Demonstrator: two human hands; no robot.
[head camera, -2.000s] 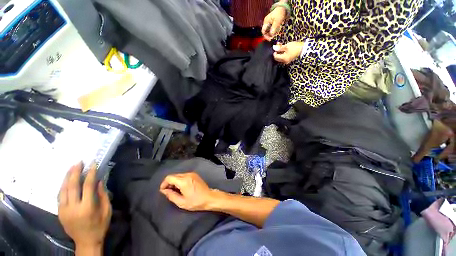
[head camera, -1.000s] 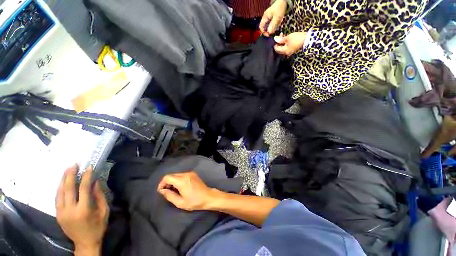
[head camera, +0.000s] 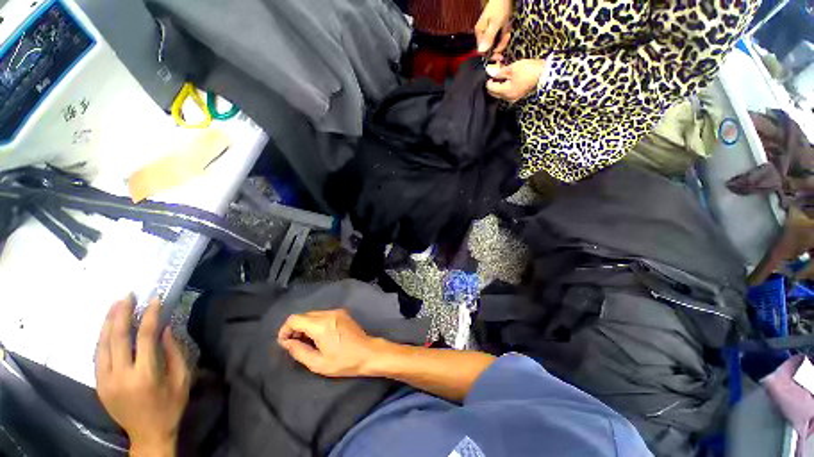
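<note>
The dark-grey garment piece (head camera: 259, 357) lies over my lap. My right hand (head camera: 328, 343) rests on it, fingers loosely curled, with no cloth seen between them. My left hand (head camera: 143, 379) is at the front edge of the white machine table (head camera: 53, 303), palm down, fingers apart, holding nothing. Black-grey zip strips (head camera: 134, 207) lie on the table beyond it. In front, a person in a leopard-print top pinches the upper edge of a black garment (head camera: 437, 170) with both hands. Its lower part hangs bunched above the floor.
The sewing machine's display panel (head camera: 40, 62) is at top left. Yellow and green loops (head camera: 190, 105) and a tan piece (head camera: 178, 166) lie at the table corner. Grey garments (head camera: 294, 62) hang beyond. A dark garment heap (head camera: 625, 268) is at right. A blue-and-white scrap (head camera: 460, 287) lies on the floor.
The other person's hands have shifted slightly at the black garment's edge. My two hands have kept nearly the same poses; the view has shifted slightly.
</note>
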